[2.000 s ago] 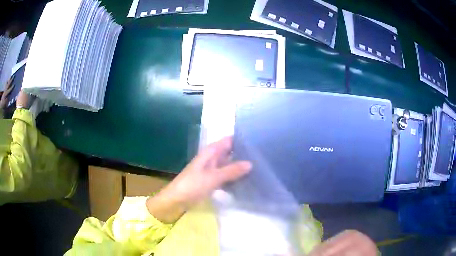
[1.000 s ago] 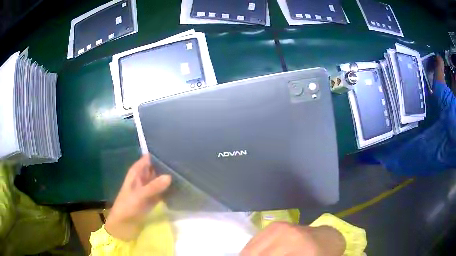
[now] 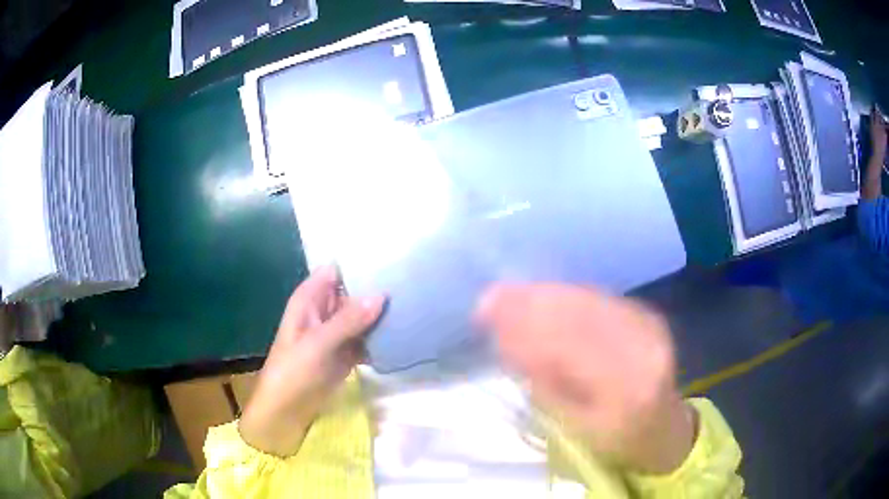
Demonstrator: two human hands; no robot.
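A grey tablet (image 3: 585, 229), back side up and tilted, is held over the bench edge. Its camera block is at the upper right, and strong glare covers its left half. My left hand (image 3: 317, 341) grips its lower left edge, thumb on the back face. My right hand (image 3: 585, 365) is blurred and is over the tablet's lower edge; whether its fingers hold anything is unclear. A shiny white sheet or film (image 3: 453, 434) shows below the tablet, between my hands.
A screen-up tablet (image 3: 336, 97) lies on white sheets beyond, on the green bench (image 3: 185, 322). A tall white stack (image 3: 83, 195) is at left. At right are a small metal fixture (image 3: 710, 115) and sheeted tablets (image 3: 760, 171). A blue-sleeved person (image 3: 848, 268) is at far right.
The tablet has tilted and moved up and slightly right in view, and glare now covers it. My right hand has risen from below onto its lower edge. The diagonal film edge no longer shows clearly.
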